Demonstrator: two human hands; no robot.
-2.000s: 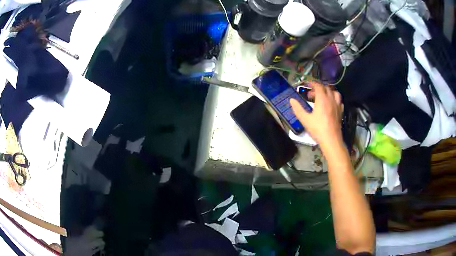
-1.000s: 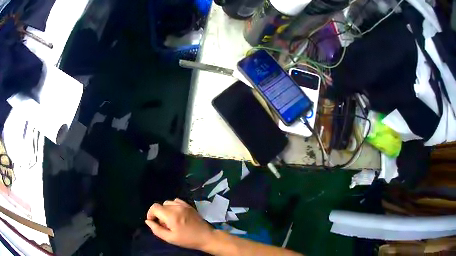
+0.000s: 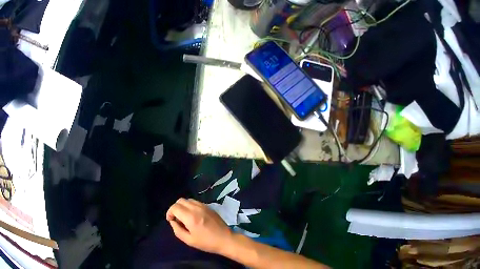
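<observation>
My right hand (image 3: 196, 225) is at the bottom centre, over my dark clothing, its fingers curled in with nothing seen in them. My left hand is not in view. A lit smartphone (image 3: 287, 80) lies on a white stand top (image 3: 216, 137), partly over a white power bank (image 3: 329, 94) with a small dark display. A cable is plugged into the phone's lower end. A dark smartphone (image 3: 260, 118) lies beside it on the left, with a white plug at its lower end.
A metal strip (image 3: 210, 61) juts past the stand's left edge. Tangled cables and jars are at the back. A blue basket (image 3: 176, 44) is left of the stand. The cutting table (image 3: 21, 144) with shears is far left. Paper scraps (image 3: 227, 209) litter the green floor.
My right hand has left the lit phone and come down to the bottom centre, its fingers now curled. The power bank's display is uncovered. The view has shifted, so the stand sits higher.
</observation>
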